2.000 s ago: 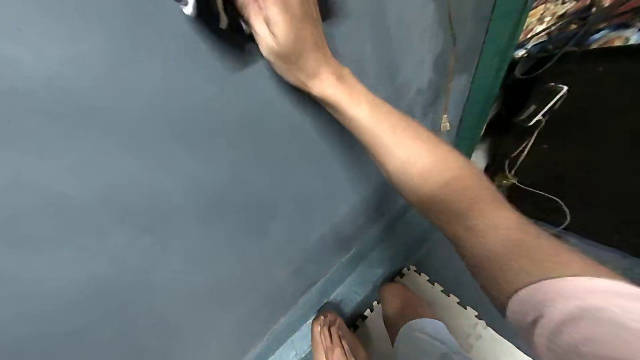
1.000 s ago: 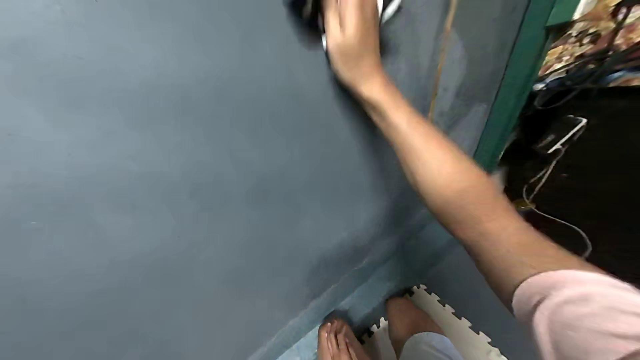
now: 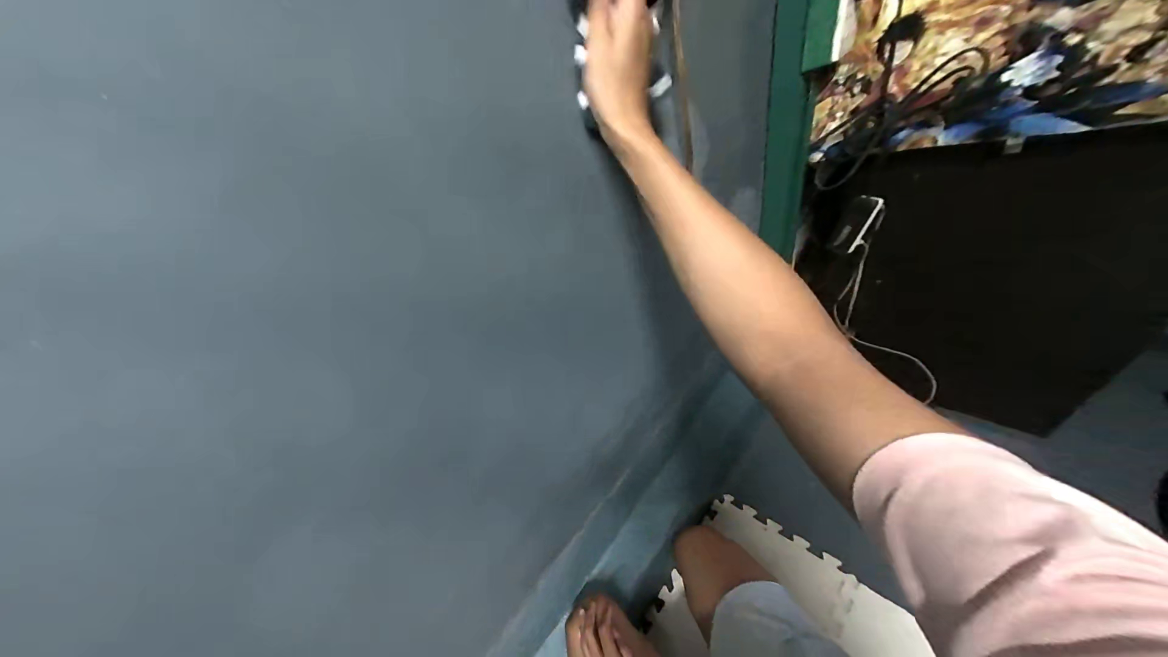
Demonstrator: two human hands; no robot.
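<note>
My right hand [image 3: 620,78] is at the top of the view, pressing a black-and-white cloth [image 3: 589,114] against the grey painted wall [image 3: 319,319]. The cloth shows on both sides of the hand, and its upper part is cut off by the frame's edge. Just right of the hand, a thin brown cord or strip [image 3: 683,91] runs down the wall. The right arm, in a pink sleeve, reaches up from the lower right. My left hand is out of view.
A green frame [image 3: 785,137] edges the wall. Right of it are a dark panel [image 3: 1022,274], a patterned covering [image 3: 1086,64], black cables and a white cord [image 3: 899,354]. Below, a bare foot [image 3: 602,630] and a knee are beside pale interlocking foam mats [image 3: 867,602] near the wall's base ledge.
My right hand has moved rightward along the wall with the cloth, from left of the brown cord to close beside it. The view has shifted somewhat.
</note>
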